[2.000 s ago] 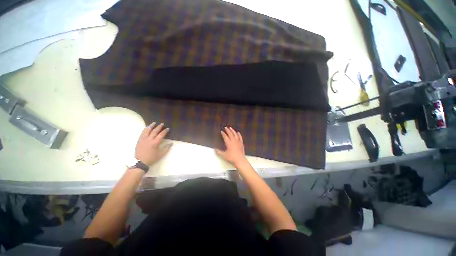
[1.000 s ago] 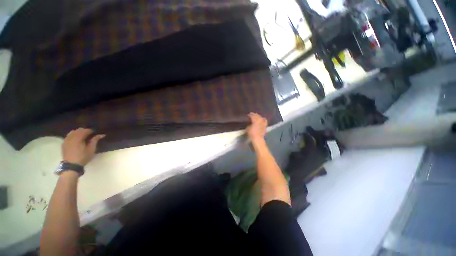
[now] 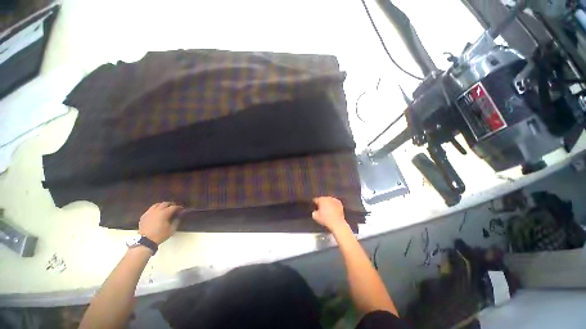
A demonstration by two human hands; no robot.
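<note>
A stack of dark plaid fabric panels [image 3: 257, 183] lies on the cream table, with curved cut-outs at its left end. A plain black cloth band [image 3: 244, 135] runs across its middle. My left hand [image 3: 159, 222] grips the near edge toward the left, fingers curled over it. My right hand [image 3: 329, 213] grips the same edge near the right end. Between my hands the top layer's edge is lifted and folded back a little, and a darker strip shows along the near side. My fingertips are partly hidden by the cloth.
A cutting machine [image 3: 495, 106] stands at the right, its flat metal base plate [image 3: 383, 177] beside the cloth. A dark oblong object [image 3: 437, 178] lies near it. A metal weight [image 3: 16, 238] and small scattered bits [image 3: 56, 262] are at left. Pale paper [image 3: 32, 112] lies upper left.
From resting flat two seconds ago, my hands have moved apart and taken hold of the near edge, which is now raised and folded. The view has shifted and the machine shows larger.
</note>
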